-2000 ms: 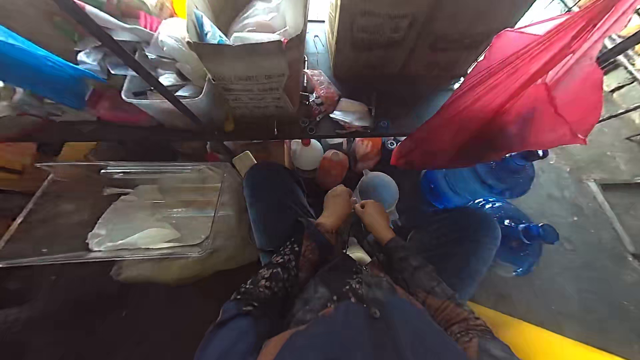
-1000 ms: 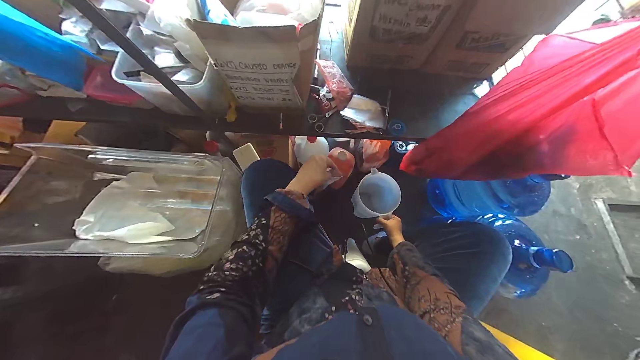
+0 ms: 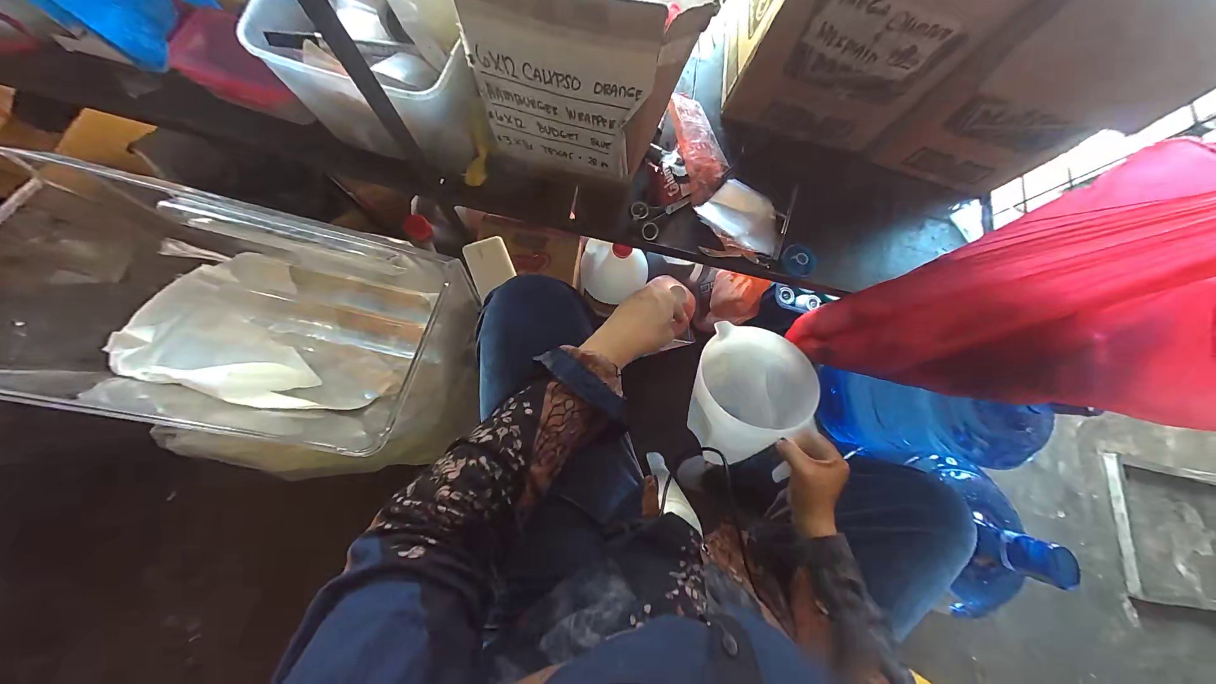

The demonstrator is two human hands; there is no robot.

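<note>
My right hand (image 3: 814, 478) is closed on the lower side of a white translucent plastic pitcher (image 3: 755, 389), which is tilted so its inside shows. My left hand (image 3: 646, 321) reaches forward to a reddish container (image 3: 676, 296) under the shelf; its fingers touch the top, but whether they grip it I cannot tell. Just left of it stands a white jug with a red cap (image 3: 614, 272). An orange plastic bag (image 3: 737, 296) lies to the right of the reddish container. A white bottle (image 3: 676, 502) and a dark cord (image 3: 724, 461) are between my legs.
A clear plastic bin (image 3: 380, 442) holding a plastic sheet is at left. Above the knees runs a dark shelf edge (image 3: 532, 214) with cardboard boxes (image 3: 570, 85) and scissors (image 3: 654, 217). Red cloth (image 3: 1045, 294) hangs at right over large blue water bottles (image 3: 950, 418).
Both hands were together by the pitcher two seconds ago. They have since parted: the left went forward to the containers under the shelf, while the right is on the pitcher.
</note>
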